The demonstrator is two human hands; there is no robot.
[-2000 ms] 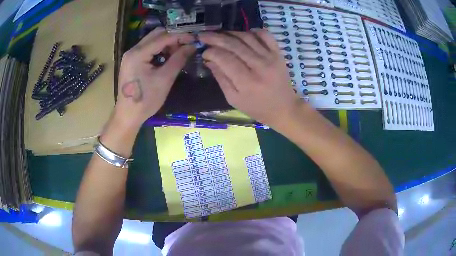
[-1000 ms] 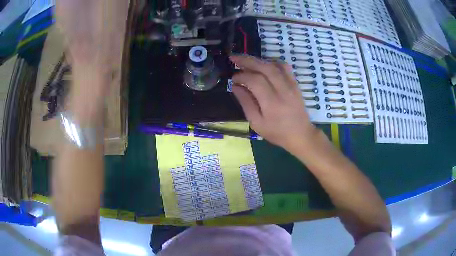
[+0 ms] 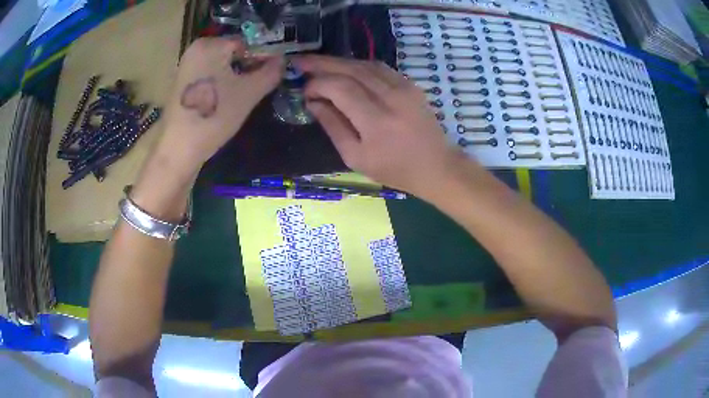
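Note:
My left hand (image 3: 210,97) and my right hand (image 3: 373,116) meet at the silver round press nest (image 3: 291,107), below the black bench press (image 3: 268,27). The fingertips of both hands are bent around the top of the nest. A small dark piece shows at my left fingers, but I cannot tell what it is or whether it is gripped. The fingers hide most of the nest's top. Dark ribbed sticks (image 3: 105,128) lie piled on the cardboard sheets (image 3: 78,210) at the left.
White parts trays (image 3: 544,161) with rows of link parts stand at the right. A stack of white trays (image 3: 661,31) is at the far right. Purple and blue pens (image 3: 272,191) lie above the yellow label sheet (image 3: 361,291). A green label (image 3: 459,299) is near the front edge.
My left hand went over the dark sticks on the cardboard and has come back to the nest. My right hand moved left from beside the nest and now meets it there.

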